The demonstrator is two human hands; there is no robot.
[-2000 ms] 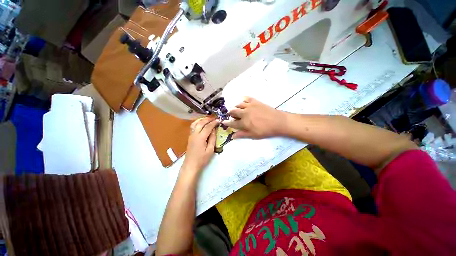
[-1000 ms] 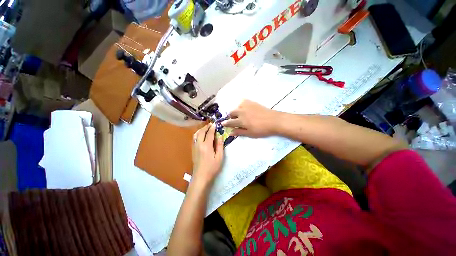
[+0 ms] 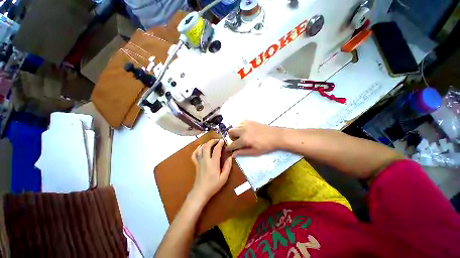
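Observation:
A tan-brown panel lies flat on the white table under the sewing machine's needle area, its lower part reaching over the table's front edge. A small white tab sticks out at its right edge. My left hand lies on top of the panel with fingers bent, just in front of the presser foot. My right hand is at the panel's upper right edge beside the foot, its fingertips close to my left fingers. The edge under my right fingertips is hidden.
The white LUOKE machine head spans the back. Red-handled snips lie right of it, a phone farther right. Sewn panels lie behind, white pieces at left, a dark brown ridged stack at lower left.
The panel has turned, and its tabbed edge has swung right and toward me. My left hand has turned with it and still lies on top. My right hand has shifted slightly toward me.

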